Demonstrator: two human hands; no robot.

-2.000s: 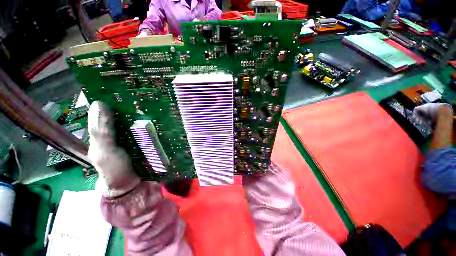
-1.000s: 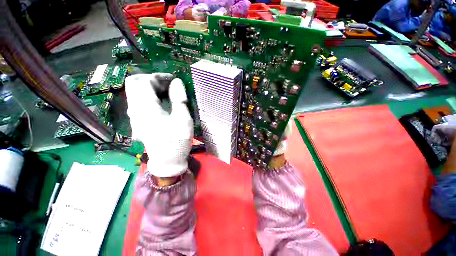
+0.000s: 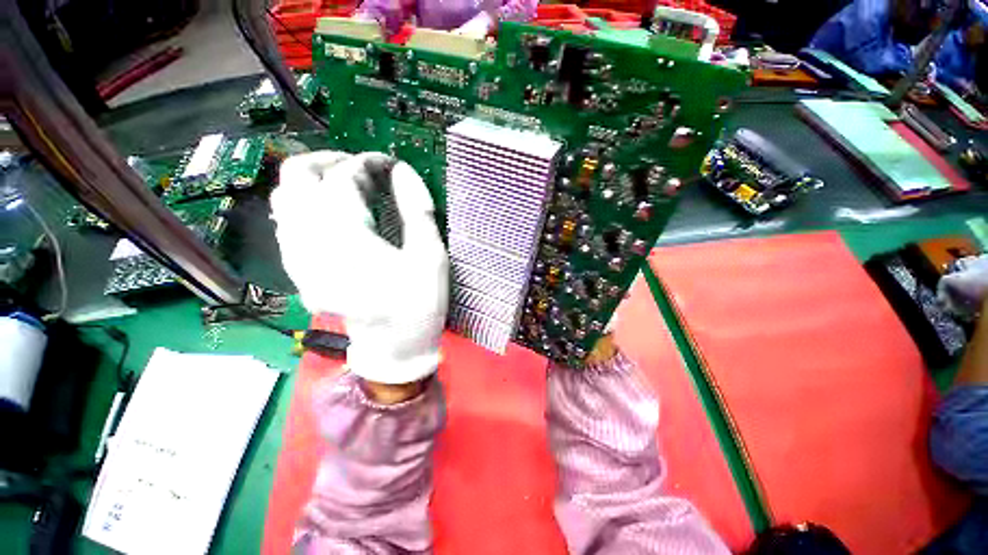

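A large green circuit board (image 3: 650, 163) stands tilted up before me, its face full of small parts towards me. A white-and-grey striped block (image 3: 498, 228) runs down its middle. My left hand (image 3: 363, 255), in a white glove, is in front of the board's left part with fingers curled. A dark patch shows between thumb and fingers; I cannot tell whether it is a held thing. My right hand (image 3: 603, 347) is mostly hidden behind the board's lower right edge and holds it up; only the wrist area shows.
A red-orange mat (image 3: 488, 455) lies below, with another red-orange sheet (image 3: 802, 358) to the right. A small black item (image 3: 325, 344) lies at the mat's left edge. White paper (image 3: 179, 444) and a cable bundle (image 3: 119, 184) are left. Another person's hand (image 3: 964, 287) is far right.
My left hand has let go of the board's left edge and moved in front of it. The board has turned and shifted right, now more slanted.
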